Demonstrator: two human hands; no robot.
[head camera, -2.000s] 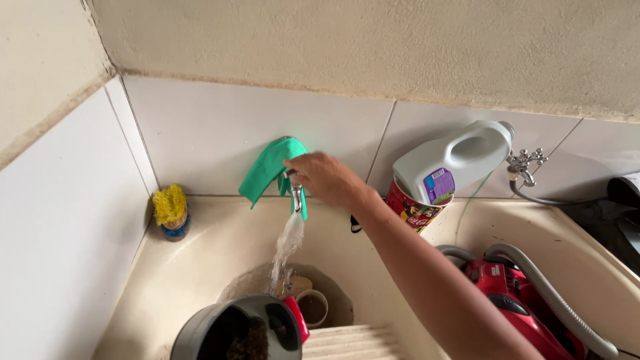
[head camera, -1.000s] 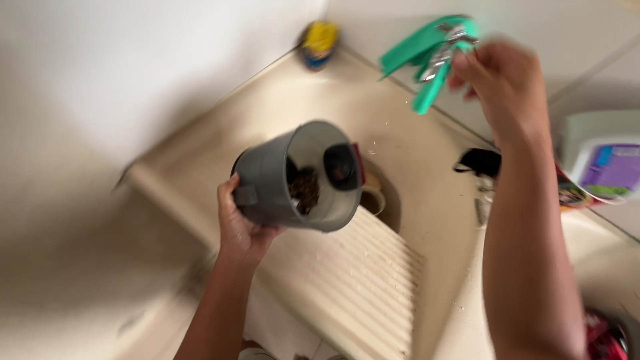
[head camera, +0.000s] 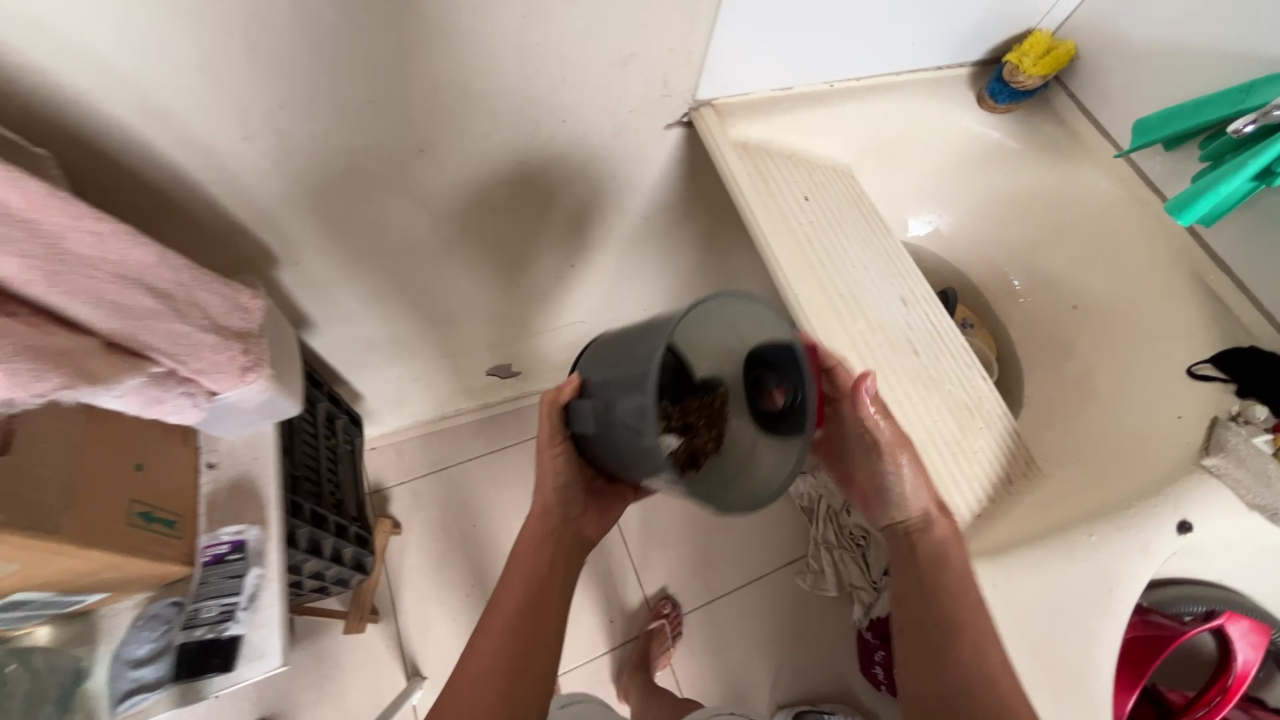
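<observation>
A translucent grey vacuum-cleaner dust bin (head camera: 620, 400), tilted with its open end to the right, is held between my hands over the floor beside the sink. Brown debris (head camera: 700, 425) lies inside it, near a round black port in its wall. My left hand (head camera: 580, 460) grips its closed end from below. My right hand (head camera: 875, 450) is against the red part (head camera: 812, 385) by the rim; its fingers are partly hidden. The cream laundry sink (head camera: 1130, 400) with its ribbed washboard (head camera: 880, 310) is at the right. Green cloth strips (head camera: 1220, 140) hang about the metal tap.
A yellow and blue brush (head camera: 1025, 70) stands in the sink's far corner. Dishes (head camera: 975, 335) lie in the basin's round hollow. Red vacuum-cleaner parts (head camera: 1190, 650) sit lower right. At left are a cardboard box (head camera: 100, 490), pink towel (head camera: 130, 280) and black crate (head camera: 325, 480). A grey cloth (head camera: 845, 545) hangs below the washboard.
My right hand has left the tap, where water was running two seconds ago, and has come to the bin's red part. The bin has moved from over the sink to beside it. The view has swung left.
</observation>
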